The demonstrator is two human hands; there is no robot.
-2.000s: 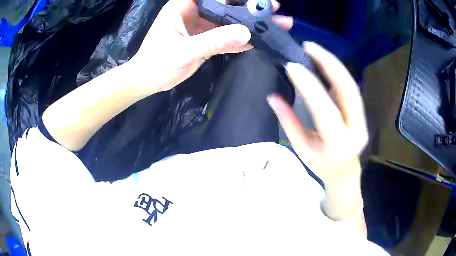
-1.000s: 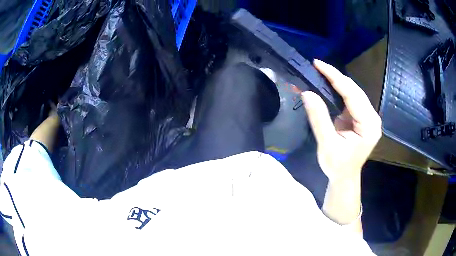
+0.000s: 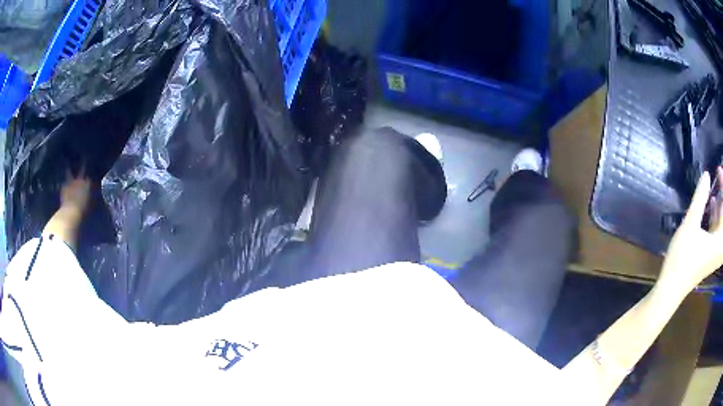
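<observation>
My left hand (image 3: 77, 193) is inside the mouth of the black bin liner (image 3: 210, 158) at the left. It is dim and small, and its fingers and anything in them cannot be made out. My right hand (image 3: 701, 234) is at the right edge of the picture, over the front of the black parts tray (image 3: 634, 151), and is partly cut off. Whether it holds a part cannot be told. Black moulded parts (image 3: 691, 119) lie in the tray, one near the back edge and others close to my right hand.
Blue slatted crate (image 3: 295, 40) edges show around the liner. A deep blue crate (image 3: 460, 91) with a pale label stands on the floor ahead. A small dark narrow object (image 3: 482, 185) lies between the shoes. A brown cardboard box (image 3: 583, 158) is below the tray.
My right hand has moved right to the tray, and the black part it held is no longer seen above my lap. My left hand went from the part into the liner and stays there.
</observation>
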